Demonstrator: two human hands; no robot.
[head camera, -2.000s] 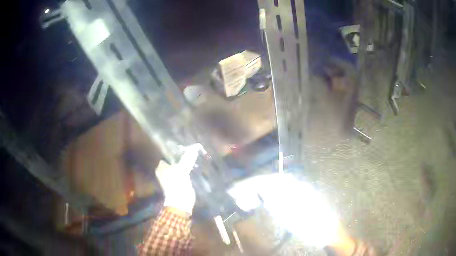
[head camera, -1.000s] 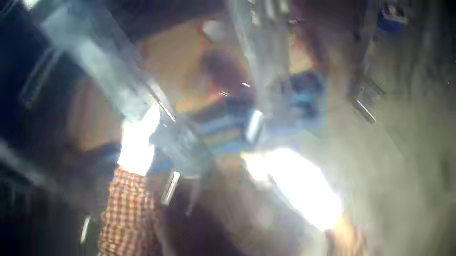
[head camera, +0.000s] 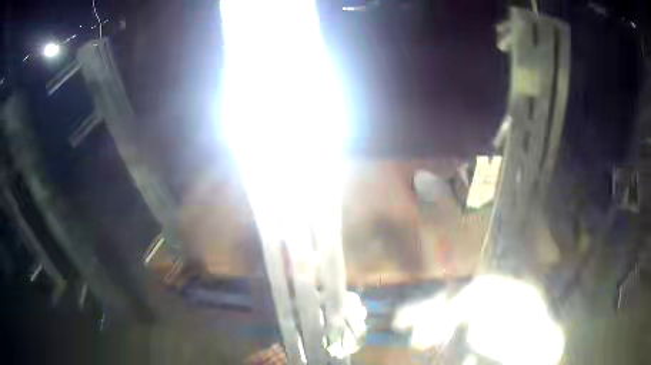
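A slotted steel upright (head camera: 310, 285) stands nearly vertical in front of me, its upper part a white glare. My left hand (head camera: 348, 324), in a white glove, is around its lower part; fingertips show at the right edge and a bit of plaid sleeve at the left. A second slotted upright (head camera: 528, 135) stands at the right, with short projections near its top. My right hand (head camera: 503, 321) is an overexposed white shape at this upright's lower part, fingers toward the left. Glare hides whether it grips. The lower ends of both uprights are not visible.
More uprights with short bracket arms hang at the left (head camera: 128, 142). Behind the front upright lies a tan cardboard sheet (head camera: 385, 221) over blue rails (head camera: 221, 296). A round white thing (head camera: 430, 187) and a small carton (head camera: 485, 182) are on its far right. Thin hooks show above.
The view has turned left. The left upright has gone from slanted to nearly vertical and now glares white. The other upright now appears farther right, and my left hand appears lower, mostly behind the steel.
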